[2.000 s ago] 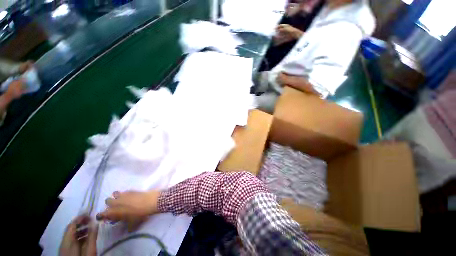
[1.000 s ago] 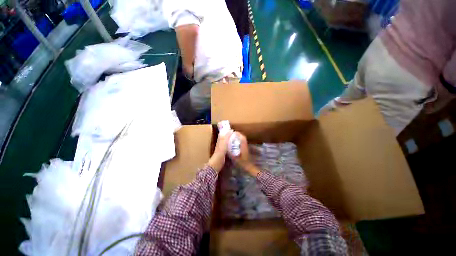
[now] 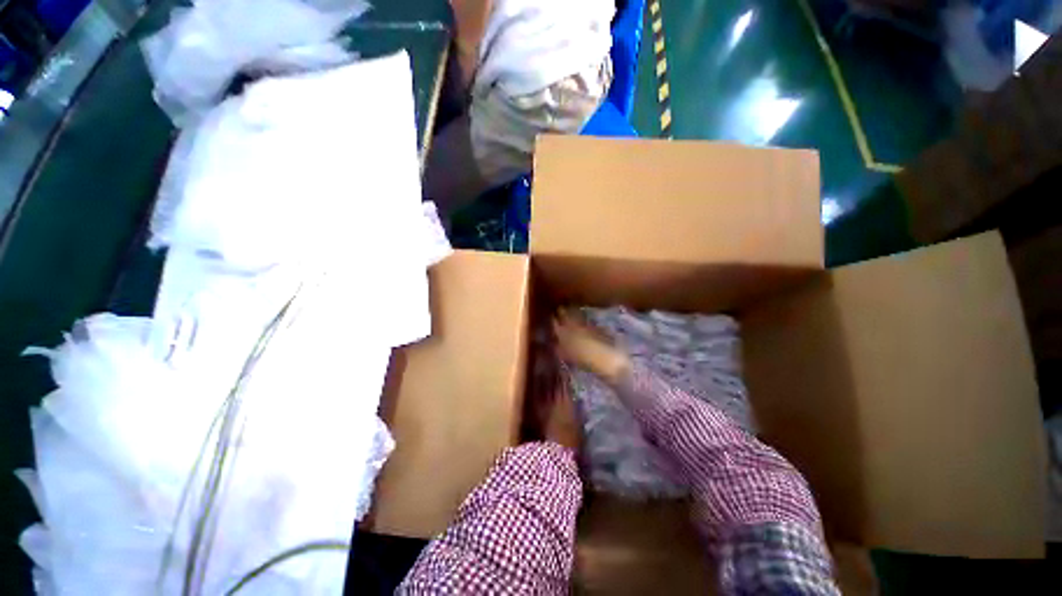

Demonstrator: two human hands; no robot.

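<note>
A large open brown carton (image 3: pixel 675 207) stands in front of me with its flaps spread. Rows of whitish-grey bagged products (image 3: pixel 687 349) cover its inside. My left hand (image 3: pixel 561 413) is down inside the carton along its left wall, dark and partly hidden. My right hand (image 3: pixel 588 349) is blurred and reaches to the carton's far left inner corner, on the edge of the packed rows. Whether either hand holds a packet cannot be seen.
White sheets (image 3: pixel 314 151) and thin clear plastic bags (image 3: pixel 128 466) lie left of the carton. A loose cord (image 3: pixel 227 419) curves over them. A co-worker in light clothing (image 3: pixel 542 70) is beyond the carton. Green floor with yellow lines shows behind.
My hands have moved from above the carton's left side down into it. The white packet they held is no longer visible. The pink-clothed person at the right has left the view.
</note>
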